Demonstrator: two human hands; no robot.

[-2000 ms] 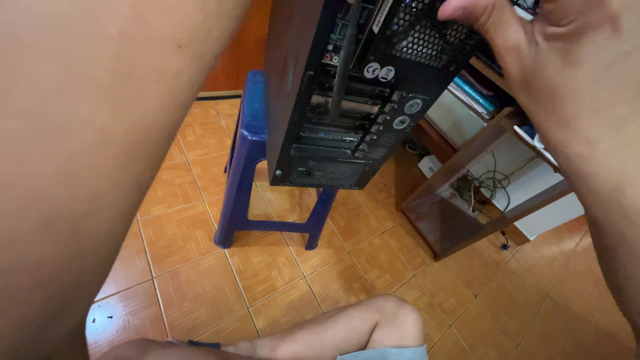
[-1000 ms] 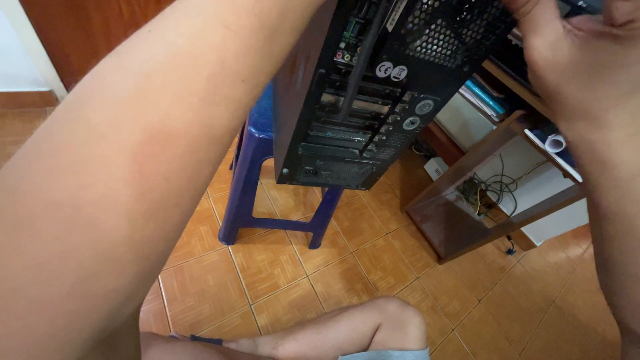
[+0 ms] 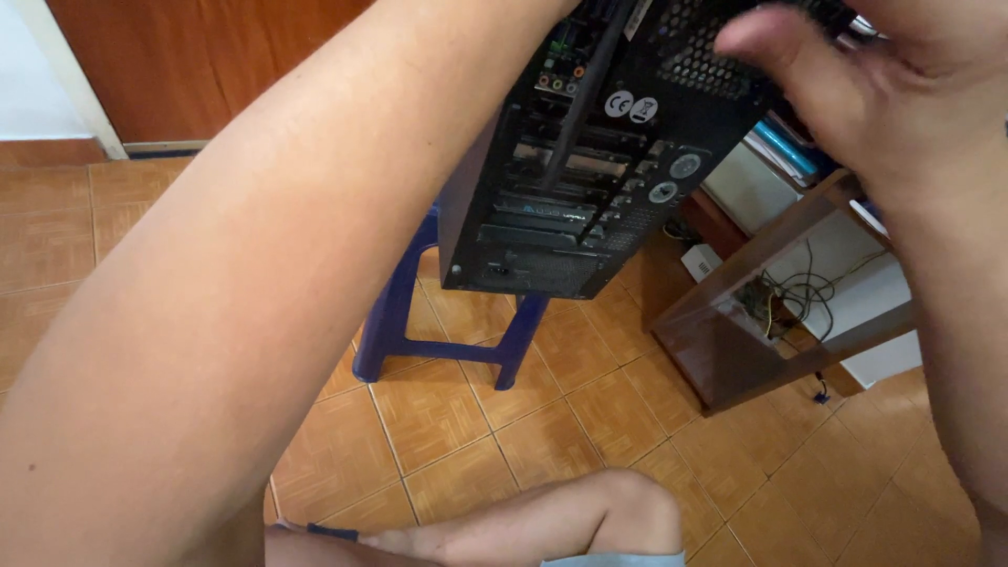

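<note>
A black desktop computer tower (image 3: 551, 236) stands tilted in view on a blue plastic stool (image 3: 453, 350), its rear panel with ports, slot covers and vent mesh facing me. My right hand (image 3: 850, 87) is at the upper right, beside the tower's vented upper part, with the thumb spread over the mesh; whether it grips the case I cannot tell. My left forearm crosses the left side in front of the tower's edge, and the left hand lies beyond the top of the frame. A dark bar-like strip (image 3: 587, 94) runs along the rear panel.
A brown wooden shelf unit (image 3: 740, 370) stands on the right, with tangled cables (image 3: 795, 295) and a blue-edged stack of items (image 3: 787, 150). A small white box (image 3: 701, 262) lies behind it. A wooden door (image 3: 189, 63) is at upper left. My bent leg (image 3: 551, 512) rests below on the tiled floor.
My left forearm has moved right across the view and now covers part of the tower's left side. The right hand stays near the tower's upper right.
</note>
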